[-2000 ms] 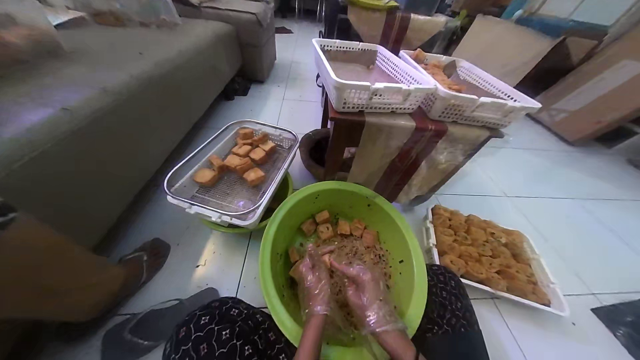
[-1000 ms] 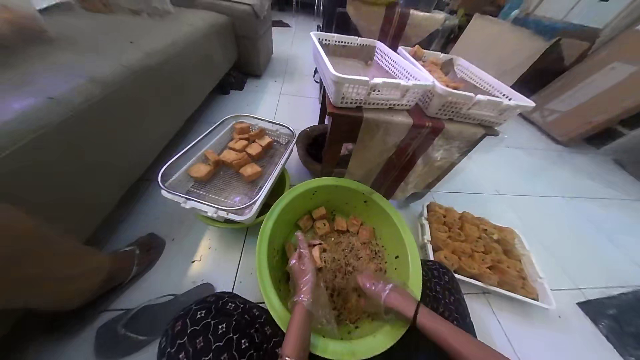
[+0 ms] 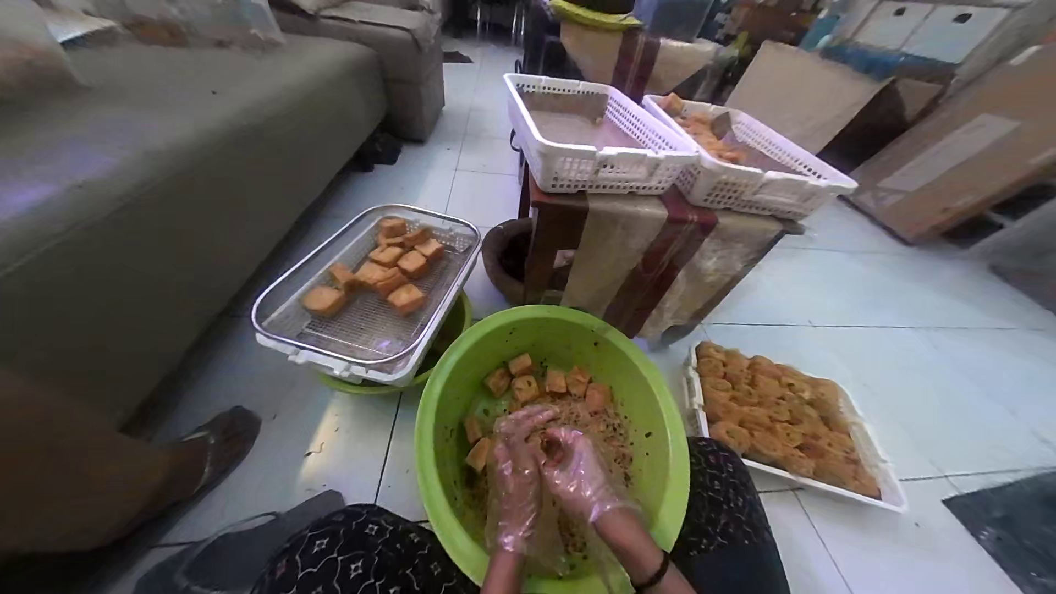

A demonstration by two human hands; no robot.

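Note:
Both of my hands wear clear plastic gloves and meet over a green plastic basin (image 3: pixel 660 412). My left hand (image 3: pixel 520 462) is held upright beside a brown fried tofu piece (image 3: pixel 551 448), which lies between the hands. My right hand (image 3: pixel 582 470) has its fingers curled around that piece. Below them is a loose shredded filling (image 3: pixel 606 425) with dark bits. Several fried tofu cubes (image 3: pixel 525 388) rest along the basin's far and left inner sides. To the left, a wire mesh tray (image 3: pixel 371 326) bears more fried tofu pieces (image 3: pixel 386 274).
A white tray (image 3: pixel 887 493) of packed filled tofu (image 3: pixel 784 412) lies on the floor at right. Two white perforated baskets (image 3: pixel 610 169) (image 3: pixel 759 194) stand on a covered small table (image 3: pixel 635 256). A sofa (image 3: pixel 206 165) runs along the left; another person's sandaled foot (image 3: pixel 219 445) is near.
My right hand has moved from the filling at the basin's right up to my left hand. One second ago the hands were apart; now they meet around the tofu piece.

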